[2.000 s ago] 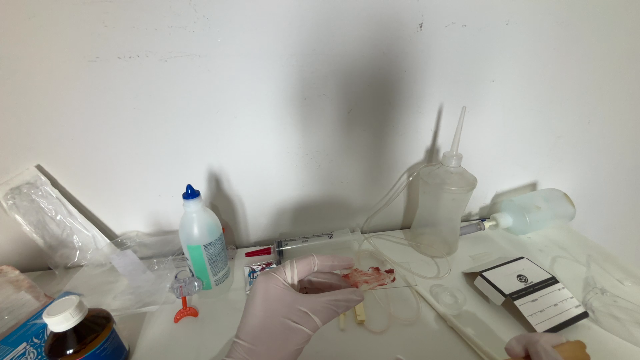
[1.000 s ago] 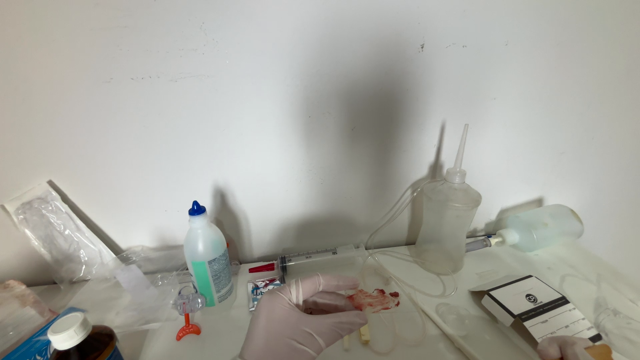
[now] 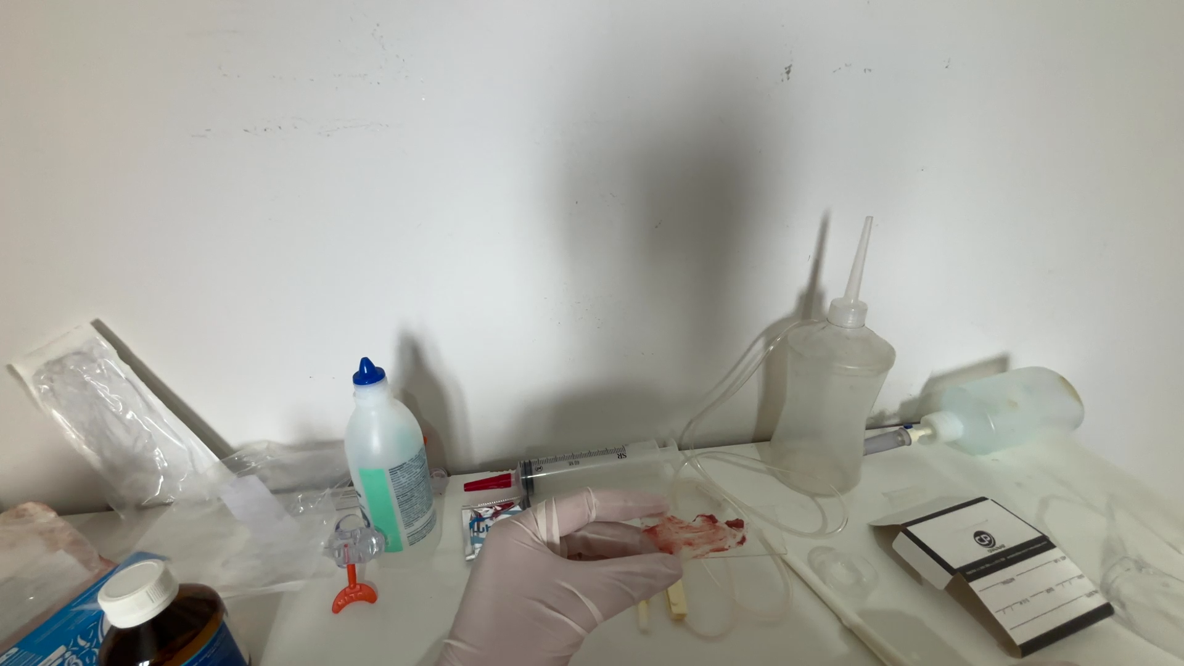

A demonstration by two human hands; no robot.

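My left hand [image 3: 573, 573], in a pale latex glove, reaches up from the bottom centre. Its thumb and fingers pinch a clear glass slide [image 3: 717, 541] with a red, blood-like smear across it. My right hand cannot be seen in the present view. Behind the left hand lies a large clear syringe [image 3: 583, 470] with a red tip, and a small printed sachet [image 3: 486, 525] is beside the wrist. Thin clear tubing [image 3: 731, 504] loops behind the slide. Right of it lie a long whitish stick [image 3: 837, 601] and an unfolded white and black card box [image 3: 1004, 573].
A blue-capped bottle [image 3: 393, 481] and an orange and clear plastic piece [image 3: 353, 578] stand at left, near a brown bottle [image 3: 171, 620] and plastic packaging [image 3: 129, 425]. A translucent squeeze bottle [image 3: 828, 407] stands by the wall; another bottle [image 3: 1013, 412] lies on its side.
My right hand, partly visible at the lower right before, has left the view. The left hand still holds the smeared slide.
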